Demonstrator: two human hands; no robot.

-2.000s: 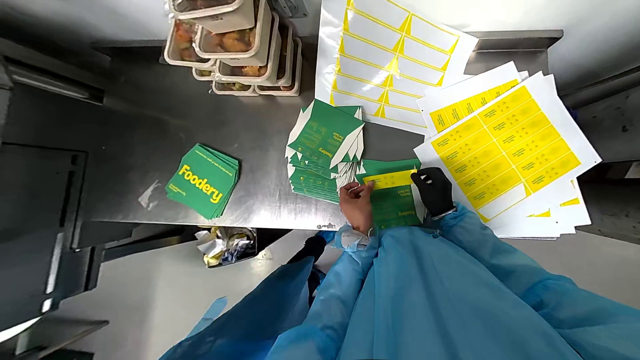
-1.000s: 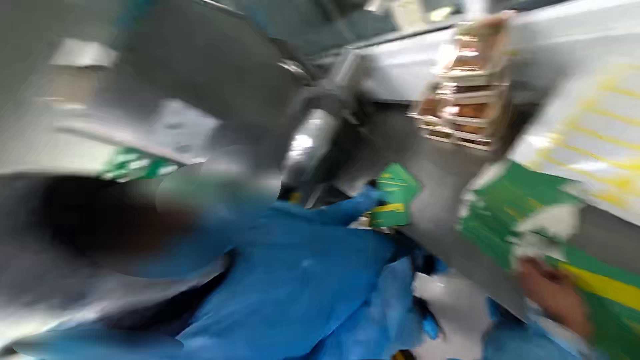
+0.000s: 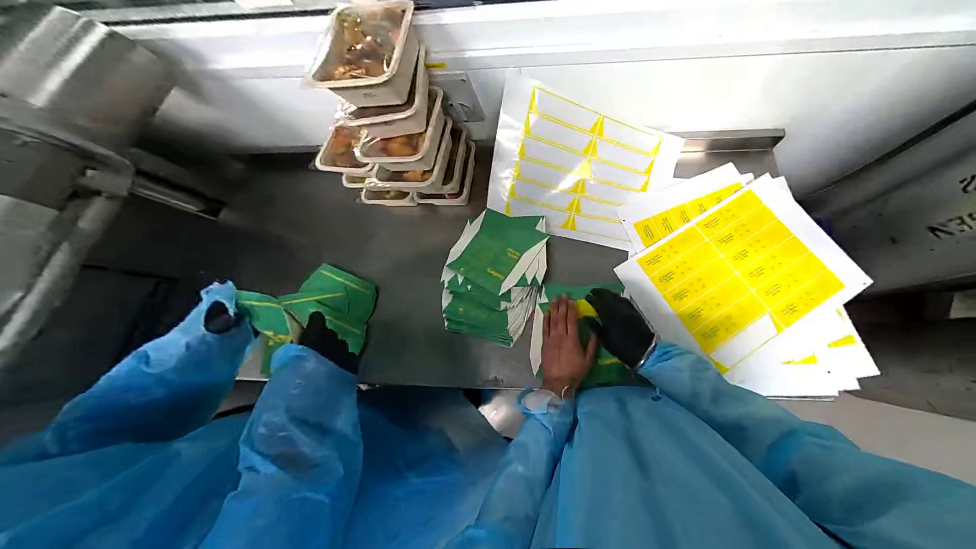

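Observation:
My bare left hand (image 3: pixel 564 347) lies flat, fingers extended, on a green printed cardboard sleeve (image 3: pixel 610 371) at the table's front edge. A yellow label (image 3: pixel 585 308) shows on that sleeve between my two hands. My right hand (image 3: pixel 619 326), in a black glove, touches the sleeve and the label's right end; its fingertips are partly hidden. Just left of my hands stands a fanned pile of green and white sleeves (image 3: pixel 496 252). To the right lie overlapping sheets of yellow labels (image 3: pixel 740 271), with one label space bare on the top sheet.
At left a co-worker's black-gloved hands (image 3: pixel 329 341) hold green sleeves beside another stack (image 3: pixel 339 297). Stacked food trays with clear film (image 3: pixel 404 145) stand at the back. A label backing sheet (image 3: pixel 583 164) with mostly blank spaces leans near the wall. The steel table (image 3: pixel 412 267) runs beneath.
A co-worker's gloved hands now handle green sleeves at the left, where only a stack lay two seconds ago. My left hand has flattened onto the sleeve. The view swung left and back.

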